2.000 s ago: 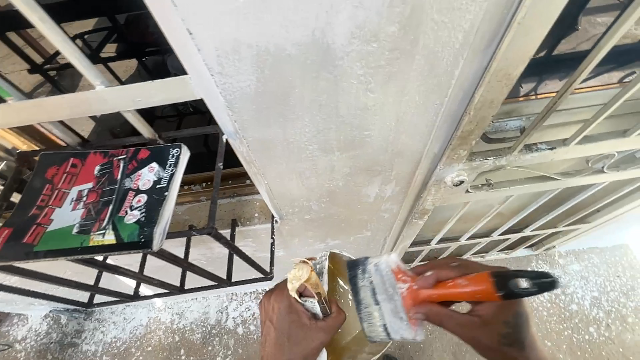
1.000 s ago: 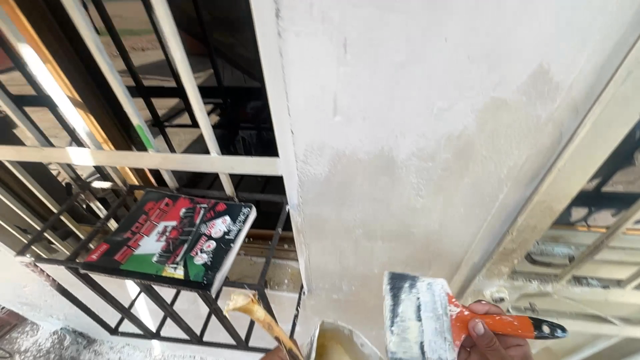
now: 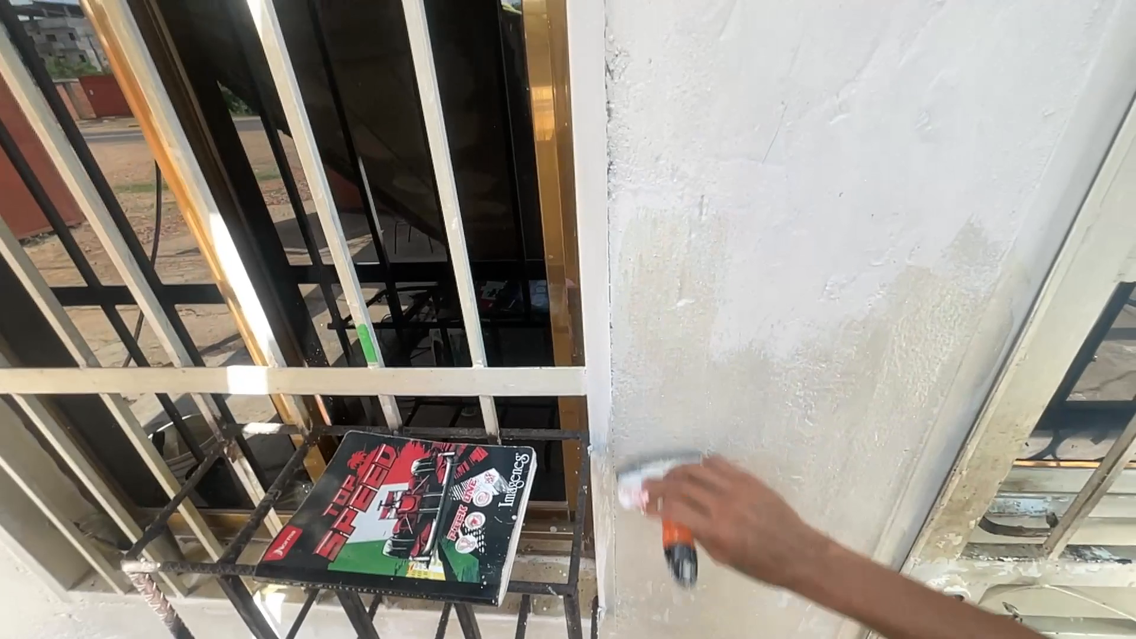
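My right hand is closed around the orange and black handle of a paintbrush, low on the wall. The white-coated bristle end lies at the left edge of the wall panel, beside the window frame, and is slightly blurred. Fresh white covers the upper part of this panel; lower down the surface is beige and patchy. My left hand is out of view, and so is the paint container seen earlier.
A notebook with a racing car cover lies on a black metal rack fixed before the window. Cream window bars stand at left. Another cream metal frame is at the right edge.
My right hand has brought the brush from over the paint container to the wall's left edge. My left hand and the container have left the view, which has tilted up and turned left.
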